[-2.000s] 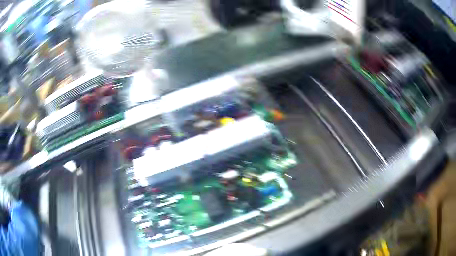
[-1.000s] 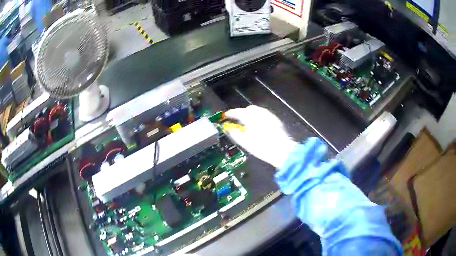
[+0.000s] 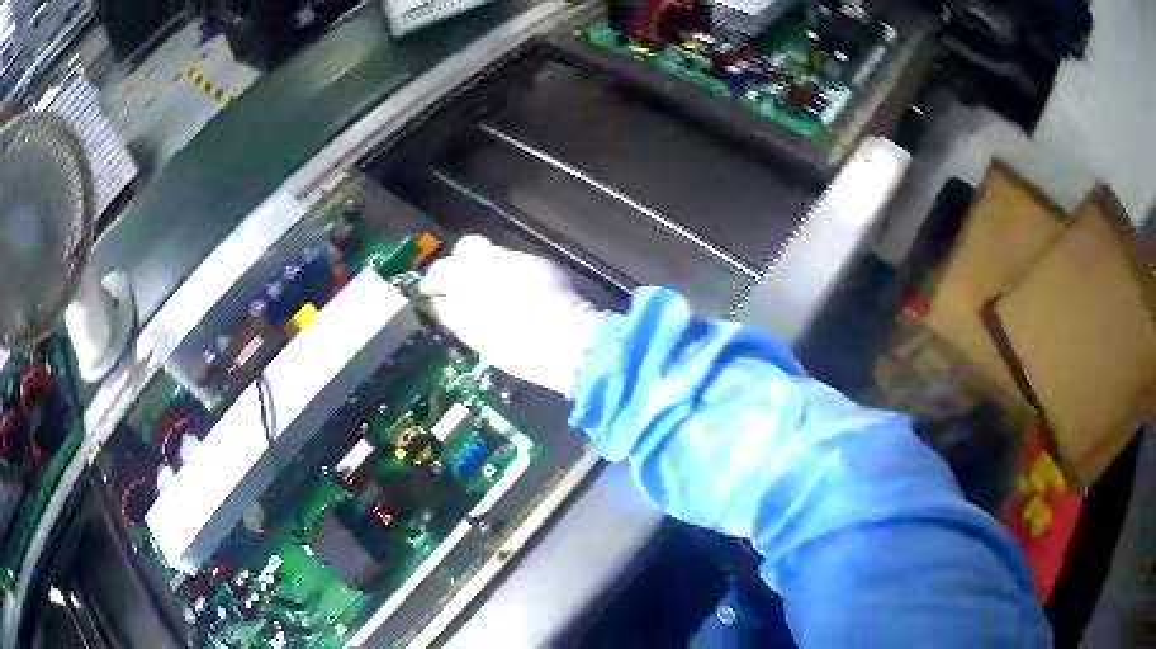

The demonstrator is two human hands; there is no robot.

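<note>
A green power board point(image 3: 304, 571) crowded with parts lies in a dark carrier point(image 3: 507, 539) on the line in front of me. A long silver-white heatsink point(image 3: 285, 425) with a thin dark loop over it crosses the board. My right hand point(image 3: 507, 304), in a white glove with a blue sleeve, is at the board's far right corner, just past the heatsink's end. A small orange piece point(image 3: 427, 244) shows beside its fingertips. The fingers are bent, and I cannot tell whether they grip anything. My left hand is not in view.
A second board point(image 3: 748, 76) sits farther along the railed conveyor point(image 3: 634, 190). A white fan point(image 3: 44, 228) stands on the green ledge at left. At right are brown cardboard flaps point(image 3: 1078, 330), a box of mixed pieces point(image 3: 944, 380) and yellow blocks point(image 3: 1040, 494) on red.
The view has turned, so the board appears farther left and the fan is partly cut off. My right hand stays at the same board corner; the yellow piece seen at its fingertips no longer shows.
</note>
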